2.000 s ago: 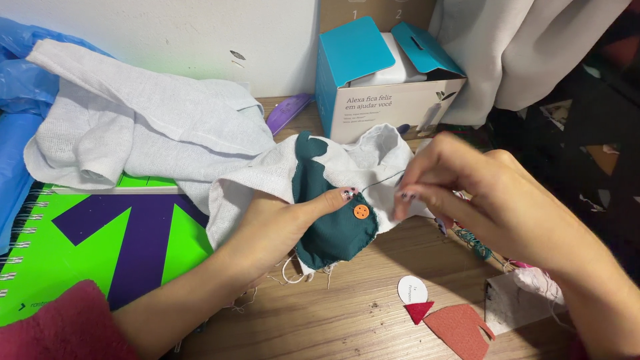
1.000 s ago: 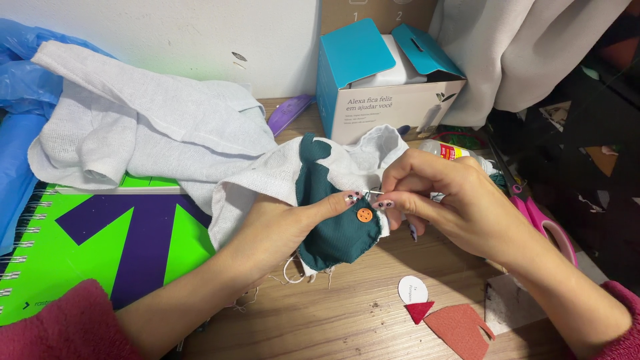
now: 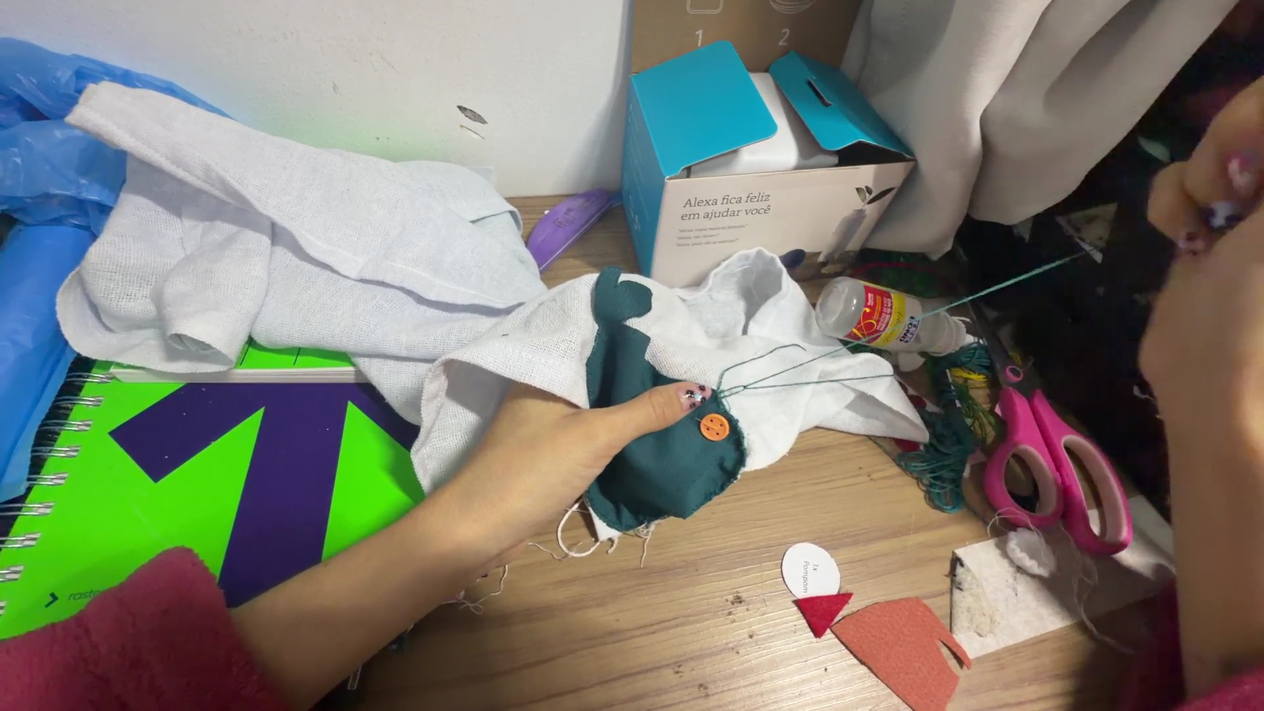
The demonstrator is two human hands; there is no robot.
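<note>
My left hand (image 3: 573, 444) grips the white woven cloth (image 3: 513, 365) from beneath, its thumb pressing on a dark teal fabric patch (image 3: 662, 464). An orange button (image 3: 714, 427) lies on the patch, just right of the thumb. Green thread (image 3: 997, 281) runs from the patch beside the thumbnail, one strand stretching up and right towards my raised right hand (image 3: 1210, 207). The fingertips of that hand are pinched together at the right edge of the view. Whether a needle is between them cannot be seen.
Pink-handled scissors (image 3: 1062, 474), a glue bottle (image 3: 884, 316) and teal thread skeins (image 3: 933, 464) lie at the right. Felt pieces (image 3: 904, 647) and a white paper disc (image 3: 810, 571) are in front. A green notebook (image 3: 188, 494) is at the left, an open box (image 3: 780, 212) behind.
My right hand has moved from beside the button up and away to the right, and the green thread is now drawn out long. My left hand stays on the cloth.
</note>
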